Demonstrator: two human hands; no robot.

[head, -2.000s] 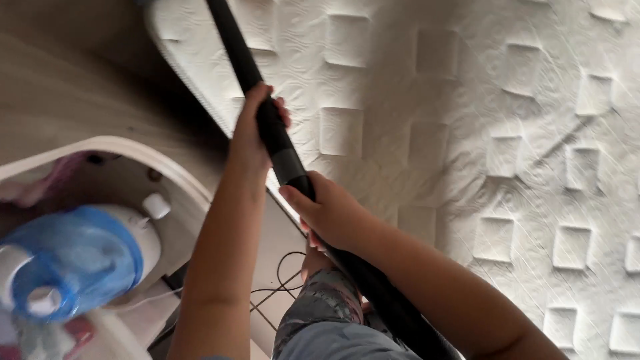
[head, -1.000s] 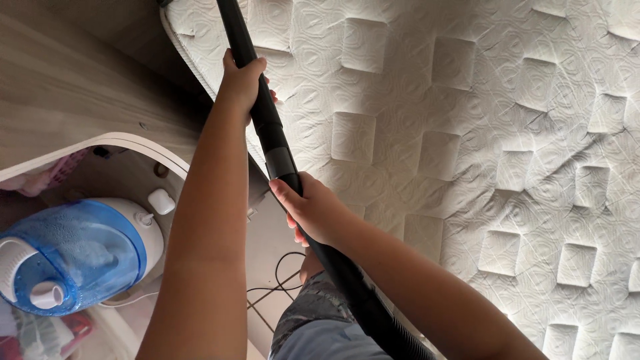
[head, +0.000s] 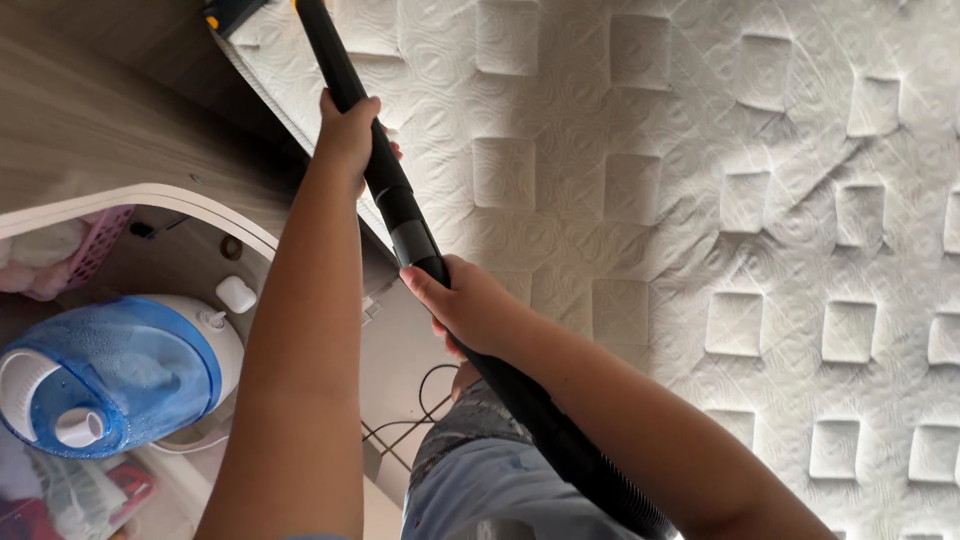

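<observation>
A black vacuum cleaner wand (head: 394, 191) runs diagonally from the top edge down to a ribbed hose (head: 626, 491) beside my body. My left hand (head: 352, 139) is wrapped around its upper tube. Lower down, my right hand (head: 472, 304) grips the handle part just below a grey collar. Behind the wand lies a white quilted mattress (head: 570, 180) with square tufts. Part of a black and yellow floor head (head: 232, 15) shows at the mattress's upper left corner; its link to the wand is out of frame.
At left, a curved white-edged shelf (head: 150, 196) holds a blue and white humidifier (head: 127, 375), a white earbud case (head: 235, 294) and a pink perforated basket (head: 101, 244). A dark cable (head: 421, 401) lies on the tiled floor beside my legs. Wooden panelling (head: 112, 112) stands at upper left.
The black and yellow head has come into view at the top left. Both hands have stayed on the wand. The view has shifted slightly.
</observation>
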